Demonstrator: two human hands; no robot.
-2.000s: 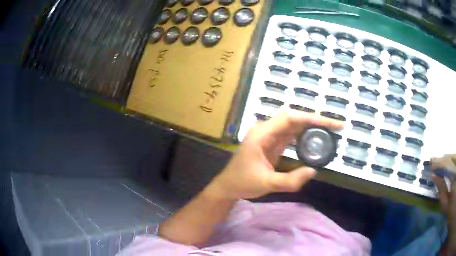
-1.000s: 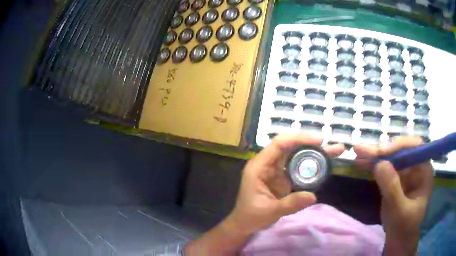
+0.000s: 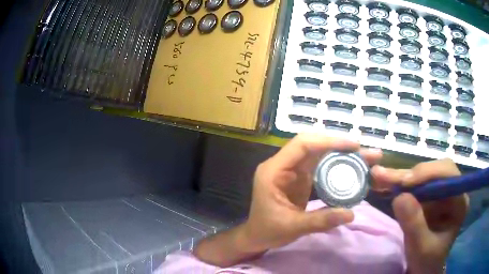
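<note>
My left hand holds a round component by its edge between thumb and fingers, in front of the bench edge. Its pale ringed face with a bright centre is towards me. My right hand holds a blue pen-shaped tool that points left at the component's right side. The right fingertips are at or very near the component's edge; the tool's tip is blurred, and I cannot tell if it touches.
A white tray with rows of components lies behind my hands. Left of it, brown cardboard bears handwriting and components. Dark ribbed plastic trays stand further left. Yellow tape edges the bench. A grey box is at lower left.
The right hand has come in from the far right with the blue tool and now meets the component. The component shows its pale ringed face instead of a darker one. The view has shifted.
</note>
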